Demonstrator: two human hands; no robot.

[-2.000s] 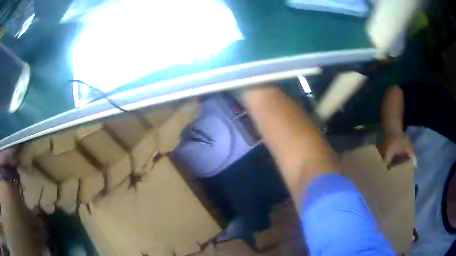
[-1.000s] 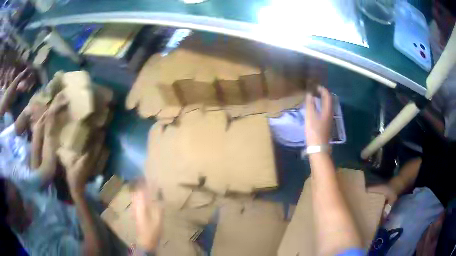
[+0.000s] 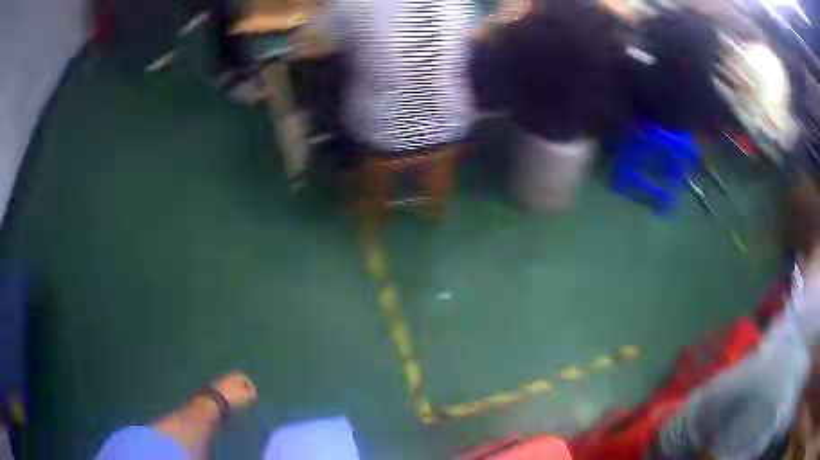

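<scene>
The view is blurred. My left hand is low at the left over the green floor, with a dark band on the wrist and a blue sleeve behind it. Its fingers look curled in, and nothing shows in it. My right hand is not in view. A light blue piece of cloth shows at the bottom edge; I cannot tell whether it is a sleeve or other clothing. No box blank is in my left hand.
Yellow-black tape makes a corner on the floor. A person in a striped top sits on a brownish stool. Beyond are a pale bin-like object and a blue stool. Red objects and another person are at right.
The view has swung from the table with cardboard blanks to the floor. My right hand has left the picture. My left hand is now over the floor, away from the blanks.
</scene>
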